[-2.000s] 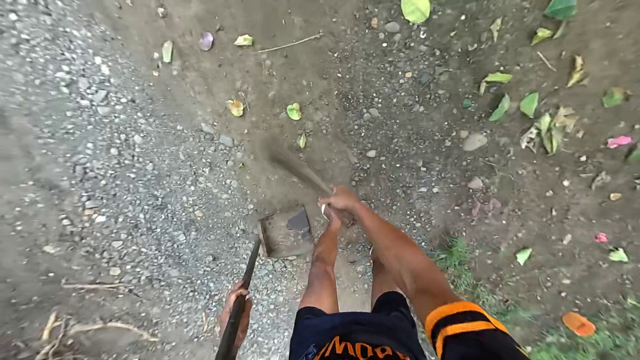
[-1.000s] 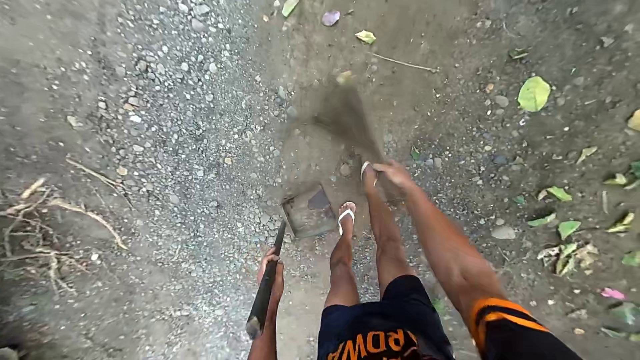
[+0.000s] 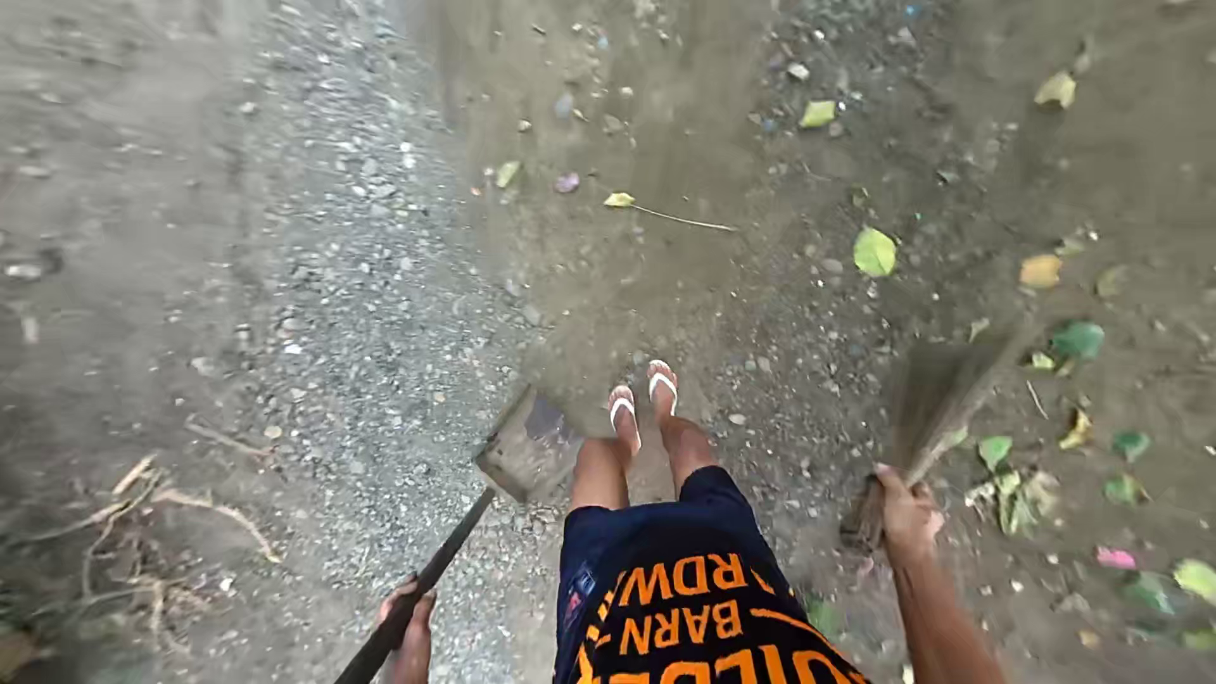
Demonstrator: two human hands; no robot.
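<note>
In the head view my left hand is closed on the dark handle of a long-handled dustpan, whose square pan rests on the gravel left of my feet. A dark grey patch shows in the pan. My right hand, out to the right, is closed around a stick broom. The broom's bristles are blurred and fan out ahead of the hand, over dirt beside fallen leaves.
A yellow-green leaf, an orange leaf and several green leaves lie ahead and right. A twig lies ahead. Dry roots are at the lower left. White flip-flops are on my feet.
My right hand has swung the broom from in front of my feet out to the right. My left hand still holds the dustpan at the left. My feet have moved forward over the ground.
</note>
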